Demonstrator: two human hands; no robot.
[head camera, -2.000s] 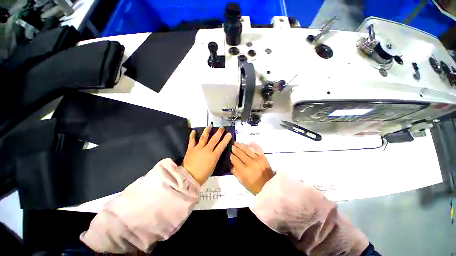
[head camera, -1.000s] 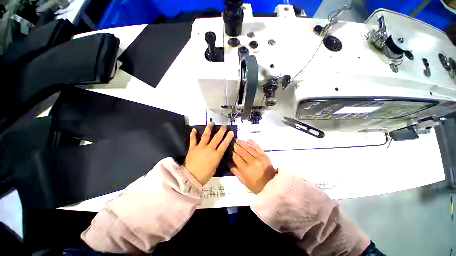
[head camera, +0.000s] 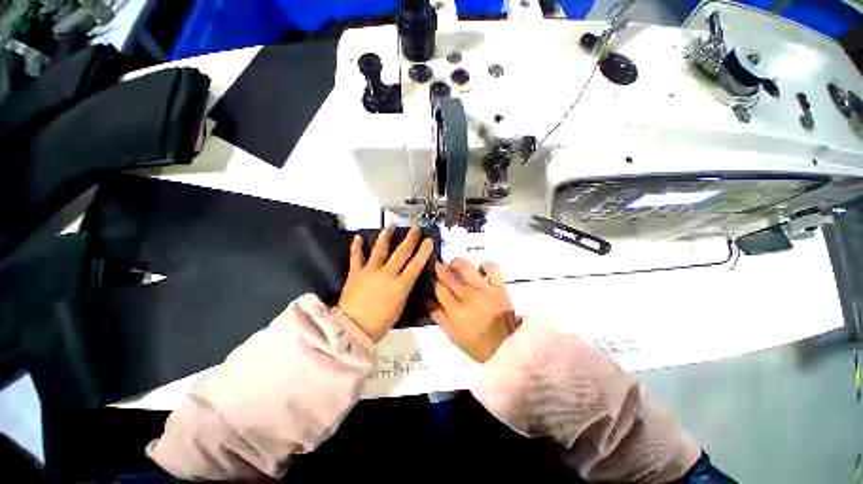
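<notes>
A black fabric panel (head camera: 222, 274) stretches from the left of the table to the needle area of the white sewing machine (head camera: 378, 156). My left hand (head camera: 383, 288) lies flat on its right end, fingers spread, pressing it just in front of the presser foot (head camera: 445, 219). My right hand (head camera: 475, 307) is at the panel's right edge with bent fingers, holding that edge; its thumb is hidden. The foot is small and partly hidden by the machine head, and the needle tip cannot be made out.
Folded black panels (head camera: 142, 118) are stacked at the table's left. A flat black piece (head camera: 279, 99) lies behind, left of the machine. Black snips (head camera: 571, 235) lie below the control panel (head camera: 681, 198). A blue bin (head camera: 284, 26) stands behind the table (head camera: 653, 312).
The view has shifted slightly, moving the machine left in the picture. My right fingers are more bent at the fabric edge. My left hand still lies flat on the panel.
</notes>
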